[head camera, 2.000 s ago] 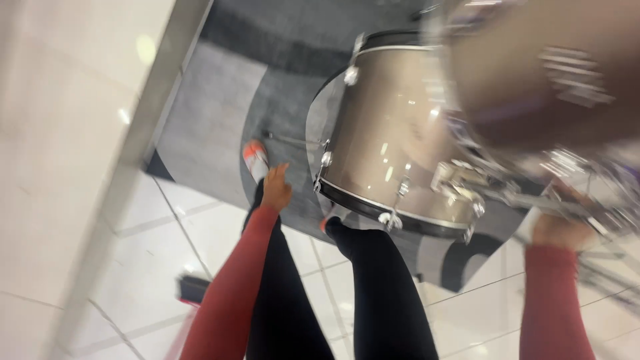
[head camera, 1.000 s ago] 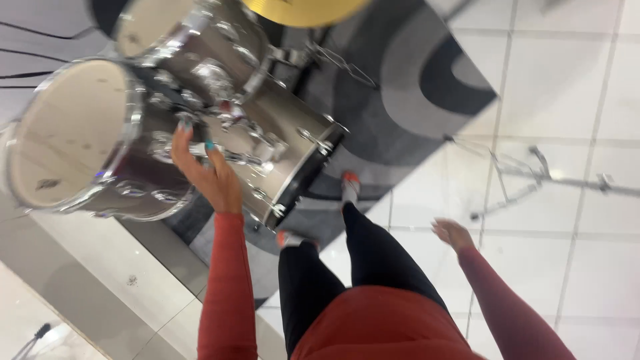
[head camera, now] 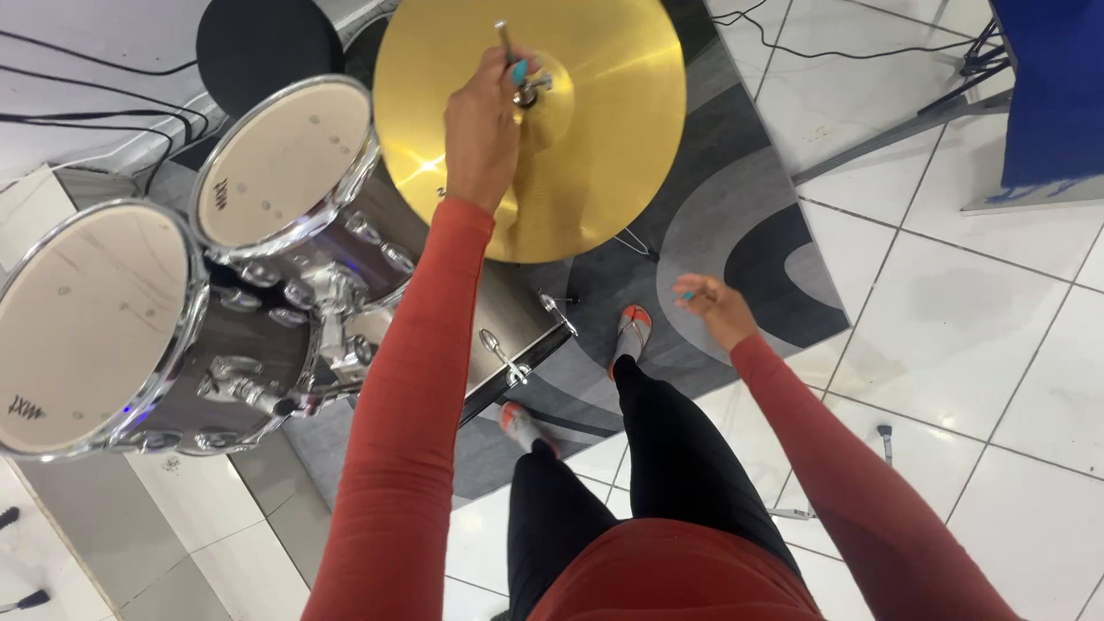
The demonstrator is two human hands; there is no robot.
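My left hand (head camera: 485, 138) is above the gold cymbal (head camera: 612, 147), its thumb and fingers closed around the upright metal rod (head camera: 503, 36) at the cymbal's middle. A metal wing fitting (head camera: 535, 86) shows beside the fingertips. My right hand (head camera: 714, 309) hangs free over the patterned grey rug, fingers loosely bent and holding nothing. Left of the cymbal are two mounted tom drums, the nearer one (head camera: 95, 328) and the farther one (head camera: 280, 164), with pale heads and chrome rims. The bass drum (head camera: 509, 310) lies partly under the cymbal and my left arm.
A round black pad or seat (head camera: 267, 47) stands behind the toms, near cables (head camera: 95, 116) along the wall. At right, a blue cloth-covered object (head camera: 1052, 95) and a grey stand leg (head camera: 880, 142) rise over white tiles. Metal legs (head camera: 792, 514) show beside my right arm.
My left hand has moved from beside the toms to the rod at the cymbal's centre. My right hand has come up over the rug from over the tiles. The view has shifted toward the cymbal.
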